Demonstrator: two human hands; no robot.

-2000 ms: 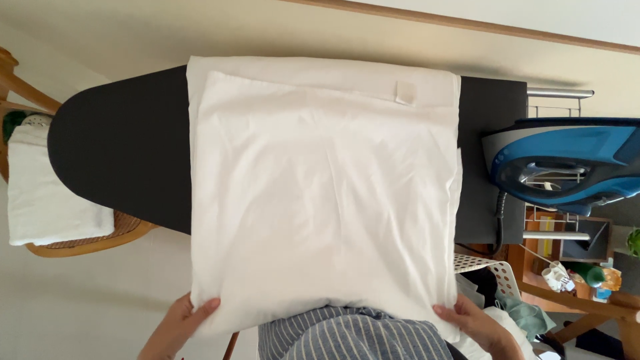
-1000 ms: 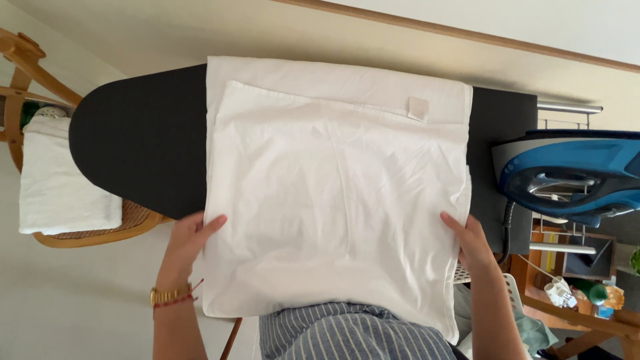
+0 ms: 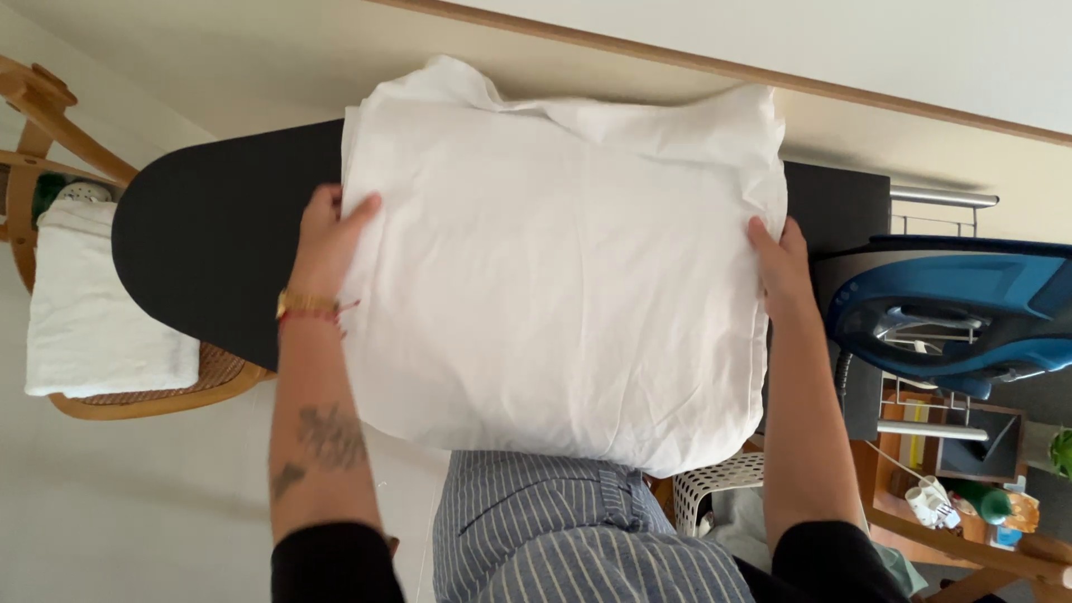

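A white cloth lies over the black ironing board, its far edge raised and rumpled close to the wall. My left hand grips the cloth's left edge, thumb on top and fingers hidden beneath. On the opposite edge, my right hand pinches the fabric the same way. The near part of the cloth hangs in front of my striped clothing. A blue steam iron rests at the board's right end, right of my right hand.
Left of the board, a folded white towel lies on a cane-seat wooden chair. A white perforated basket with cloth stands below at right. A metal rack extends under the iron. The wall runs along the board's far side.
Both hands have moved up along the cloth's sides, away from my body. The far part of the cloth, with a small tag visible earlier, is now covered and its edge is bunched up.
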